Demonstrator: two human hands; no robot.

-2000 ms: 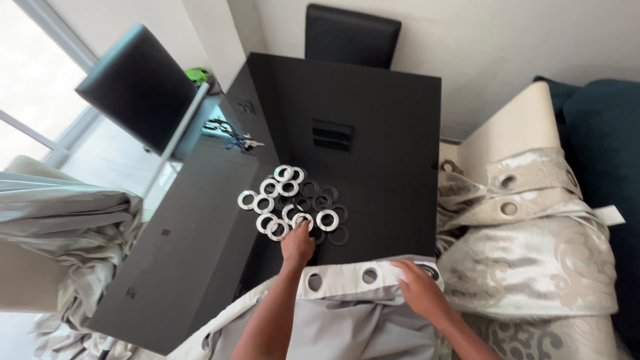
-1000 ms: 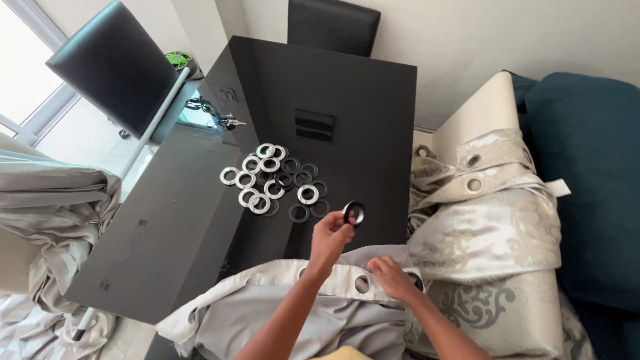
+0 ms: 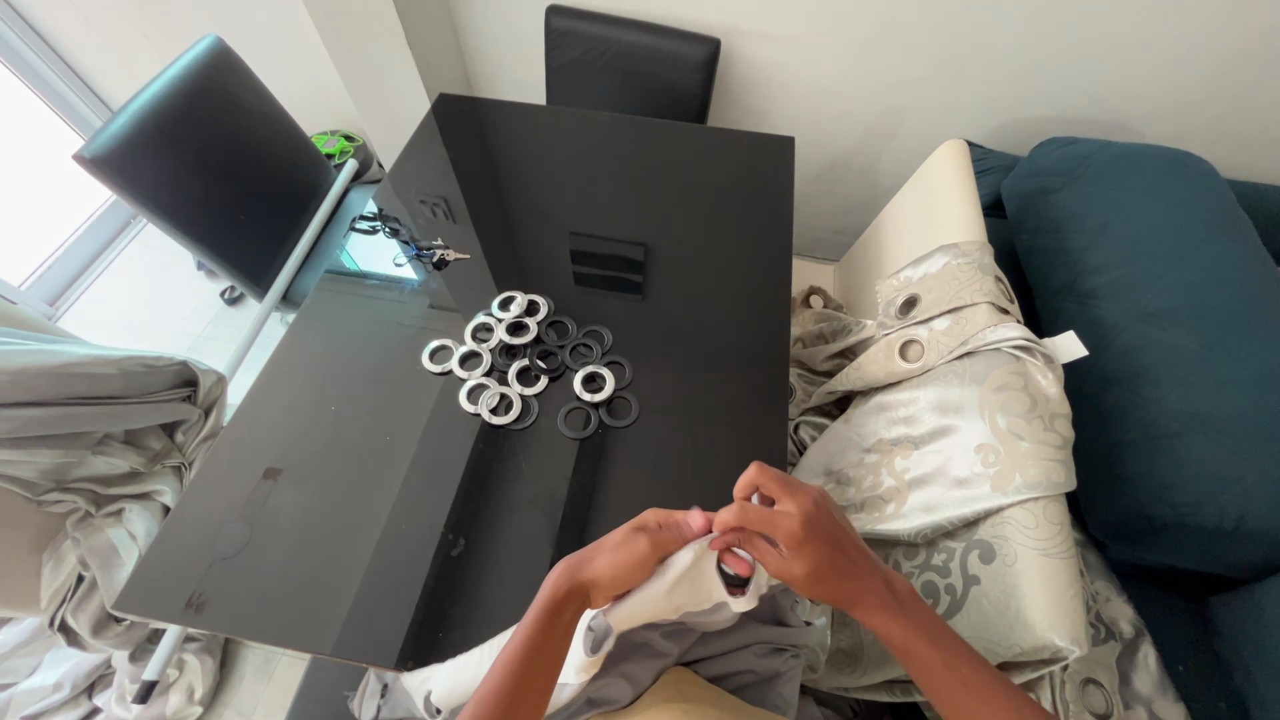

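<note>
A grey curtain with a white header band and round holes lies over the near edge of the black glossy table. My left hand grips the band beside a hole, its thumb toward the other hand. Pinching the band's top edge at that same hole is my right hand. Something dark, seemingly a ring, shows inside the hole; the fingers hide most of it. Beyond my hands, several silver curtain eyelet rings and black rings lie in a loose, partly overlapping pile on the table.
Keys with cords lie near the table's far left part. A white pole leans past the left side, by a black chair. Patterned curtains with metal eyelets drape over a cream chair at right, beside a dark teal sofa cushion.
My right hand stays at the band, now raised with it. My left hand has come from the ring pile, picked up a black ring, and returned to the band, where that ring is mostly hidden.
</note>
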